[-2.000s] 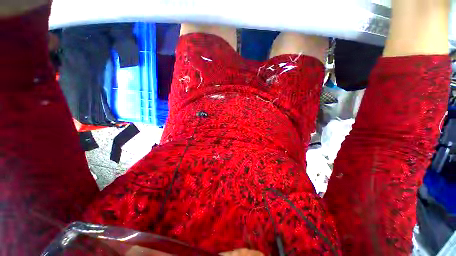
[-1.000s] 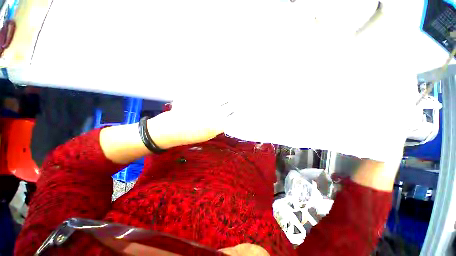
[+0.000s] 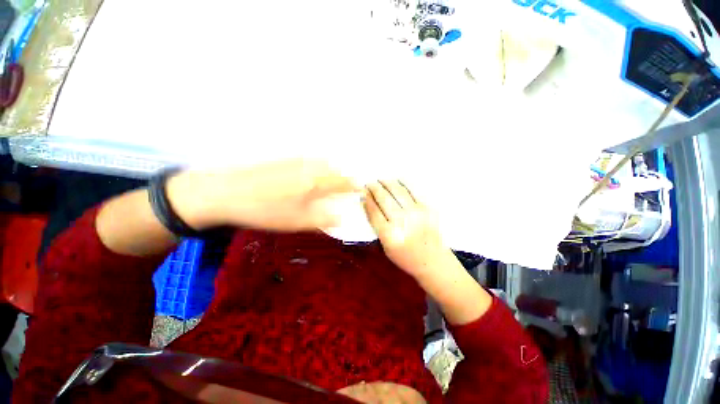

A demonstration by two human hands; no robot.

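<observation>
A white fabric piece (image 3: pixel 505 213) lies overexposed on the white table, its edge hanging over the front towards my lap. My left hand (image 3: pixel 296 193), blurred, with a black band on the wrist, is at the cloth's front edge. My right hand (image 3: pixel 403 225) lies beside it with fingers close together on the cloth. A fold of cloth shows between the two hands, and both appear to hold it; the thumbs are hidden. The white sewing machine head (image 3: pixel 584 47) stands beyond, with a round tension dial (image 3: pixel 429 33). The needle area cannot be made out.
A dark control panel (image 3: pixel 671 67) is at upper right. A thin brown stick (image 3: pixel 643 142) slants above a white side tray (image 3: pixel 643 205) with small items. Dark red scissors handles (image 3: pixel 11 85) lie at far left. A blue crate (image 3: pixel 178 276) and an orange-red object (image 3: pixel 20 256) are below.
The view has risen from my lap to the table and machine. My right hand, not distinguishable one second ago, now shows beside my left hand at the cloth's front edge.
</observation>
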